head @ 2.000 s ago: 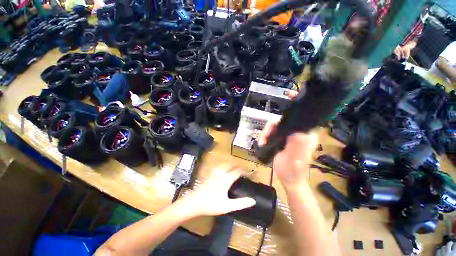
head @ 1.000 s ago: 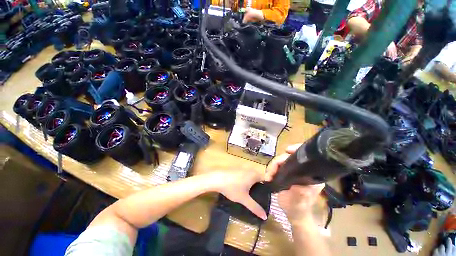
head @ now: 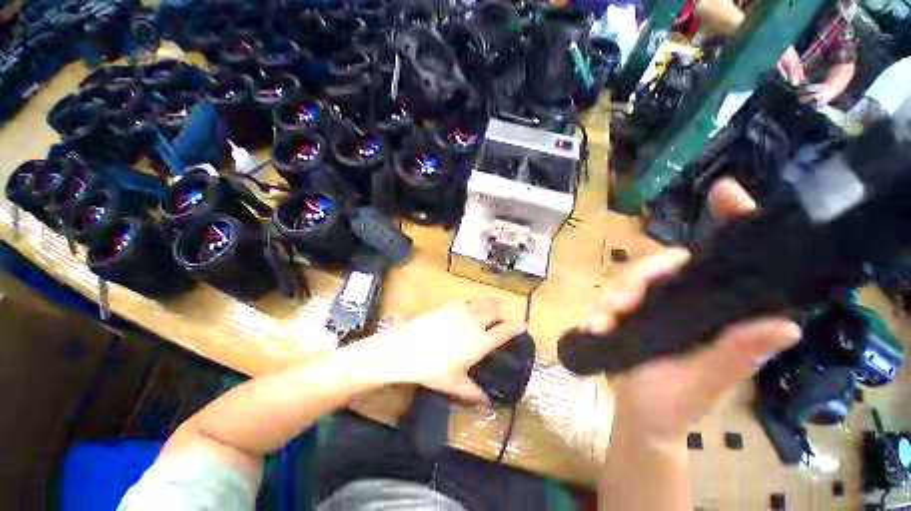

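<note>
My left hand is bare and rests around a black cylindrical housing lying on its side near the bench's front edge. A thin black lead runs down from the housing. My right hand is around a thick black electric screwdriver, its fingers partly spread. The screwdriver lies slanted, its narrow end to the left, just right of and apart from the housing. Its upper end reaches the right side of the view. A dark flat strap hangs below the housing.
A pale metal screw feeder stands behind the housing. A small grey box lies left. Rows of open black housings fill the left. Green upright, black parts and small dark pads are at right. A person's hand is at back right.
My right hand has lifted the screwdriver off the housing and moved it right, tilting it. My left hand stays on the housing. The view has shifted slightly.
</note>
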